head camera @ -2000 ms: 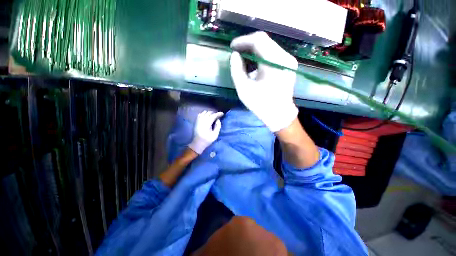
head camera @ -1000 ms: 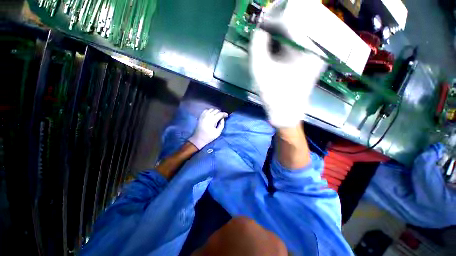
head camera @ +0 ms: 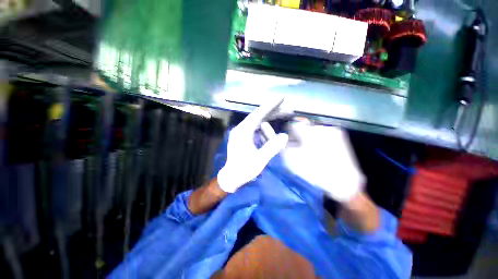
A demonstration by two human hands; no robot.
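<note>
My left hand (head camera: 248,150), in a white glove, is over my lap just below the bench edge, thumb and fingers apart, with nothing visible in it. My right hand (head camera: 322,158), also gloved, is close to its right and blurred; whether it holds anything cannot be told. The circuit board (head camera: 327,70) lies on the bench above my hands, with a long white-silver heat sink (head camera: 306,32) and copper-red toroidal inductors (head camera: 405,32). The board rests on a pale support plate (head camera: 322,98).
The black electric screwdriver (head camera: 468,65) lies on the bench (head camera: 205,49) at the right, with its cord. Red sheets (head camera: 434,201) stand in a black bin below the bench at the right. A dark rack (head camera: 98,180) of upright boards is at the left.
My right hand has come down from over the board to beside my left hand. My left hand has risen from my lap toward the bench edge. The green strip no longer shows at my right hand.
</note>
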